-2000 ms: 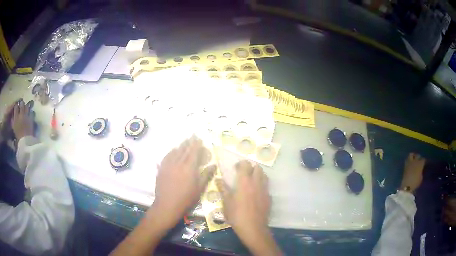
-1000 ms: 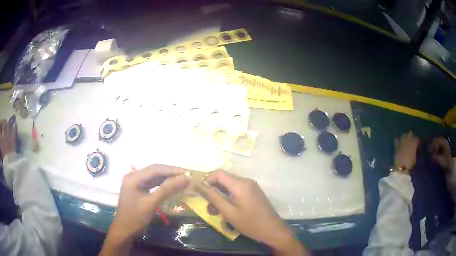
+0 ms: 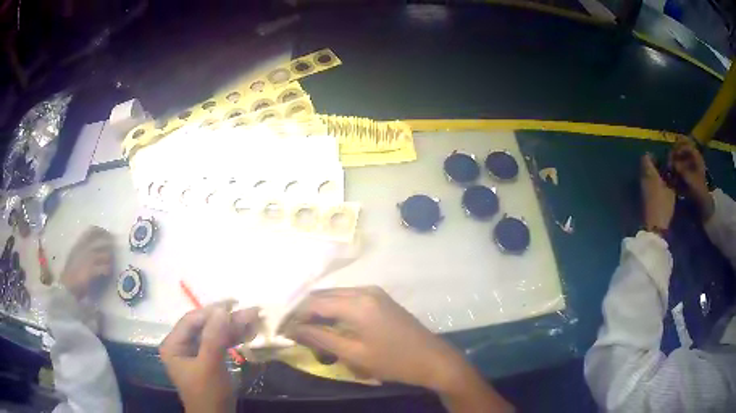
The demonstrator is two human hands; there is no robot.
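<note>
My left hand (image 3: 206, 347) is at the near edge of the mat, fingers bent together at the left end of a yellow adhesive strip (image 3: 343, 372). Glare hides whether it grips the strip. My right hand (image 3: 367, 327) pinches the strip from the right, and the strip hangs below it over the mat's edge. A red stick (image 3: 190, 294) lies by my left hand, partly behind it. Stacked yellow strips (image 3: 278, 95) and a folded strip bundle (image 3: 371, 141) lie beyond my hands. Two units with light rings (image 3: 143, 234) lie at left.
Several dark round units (image 3: 420, 213) lie on the right of the white mat (image 3: 484, 290). Pale scraps (image 3: 549, 175) are on the green bench. A neighbour's hand (image 3: 90, 258) is over the mat at left. Another person's hands (image 3: 660, 189) are at right. Clear film (image 3: 36, 133) is far left.
My hands have come together at the near edge with the strip. One of three ringed units no longer shows. The left neighbour's hand has reached in beside them. The view has shifted right.
</note>
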